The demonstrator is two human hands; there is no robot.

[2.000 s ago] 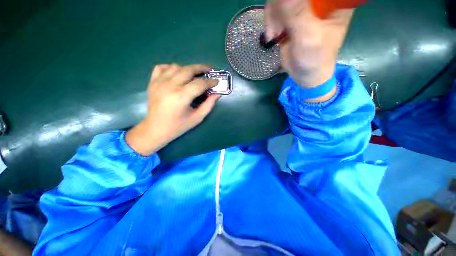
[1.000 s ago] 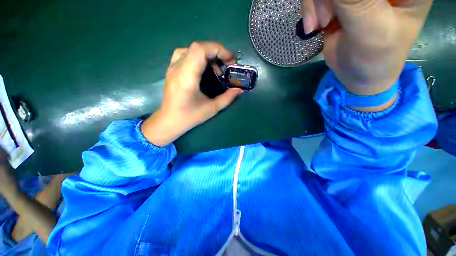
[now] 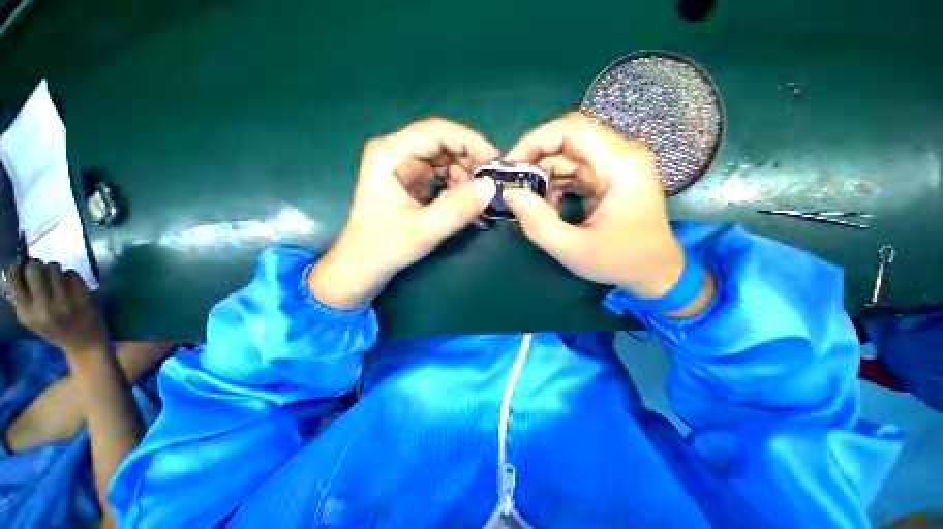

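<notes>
A small watch case (image 3: 509, 174) with a shiny silver rim and a dark inside is held between both hands above the green mat. My left hand (image 3: 414, 201) grips its left side, with the thumb on its face. My right hand (image 3: 600, 201) grips its right side, with the thumb on its lower right part. The fingertips hide much of the case. The round perforated metal screw tray (image 3: 662, 119) lies just beyond my right hand. No screwdriver is in either hand.
Tweezers (image 3: 817, 217) and a binder clip (image 3: 882, 271) lie at the right. A small silver-dark unit (image 3: 102, 205) and a white paper sheet (image 3: 47, 176) are at the left, beside another person's hand (image 3: 54, 300). A dark object (image 3: 695, 8) shows at the top edge.
My right hand has let go of the orange-red screwdriver, moved left from over the screw tray and taken hold of the case. Another person's hand is now at the paper.
</notes>
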